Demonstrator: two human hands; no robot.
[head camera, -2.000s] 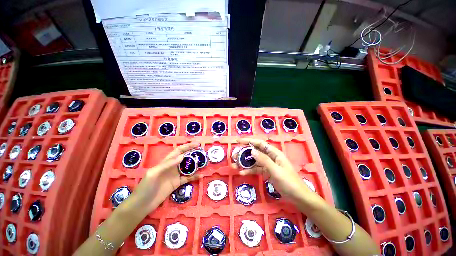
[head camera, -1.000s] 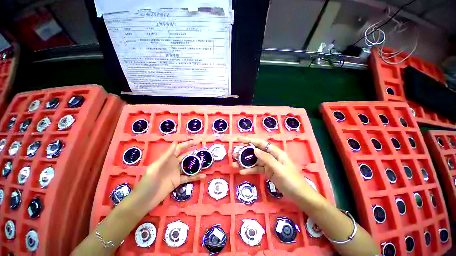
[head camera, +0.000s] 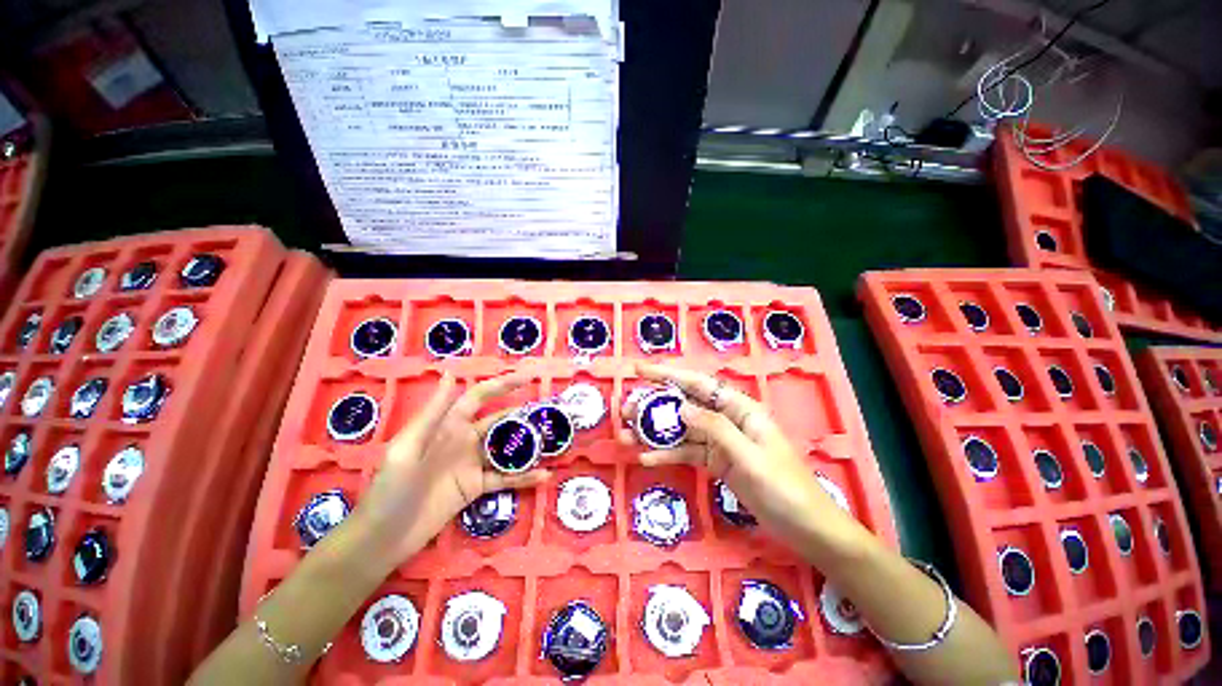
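My left hand (head camera: 449, 456) holds two round smartwatch bodies (head camera: 513, 444), black faces up with small lit marks, side by side at its fingertips. My right hand (head camera: 730, 436) holds one smartwatch body (head camera: 661, 418) by its rim, its screen showing a bright white patch. Both hands are over the second row of the orange-red foam tray (head camera: 284, 489). Black-faced units fill the back row. Silver and dark units lie in the front rows, some partly hidden by my hands and forearms.
Stacked orange-red trays (head camera: 221, 442) stand at left. A neighbouring tray (head camera: 925, 351) with black-faced units lies at right. An instruction sheet (head camera: 462, 148) hangs on a black board behind. A black flat pad (head camera: 1152, 248) and a white cable (head camera: 1005, 91) are at back right.
The screen in my right hand has changed from dark with a small mark to a bright white patch. The fingers of my left hand have spread a little. Both hands keep their units.
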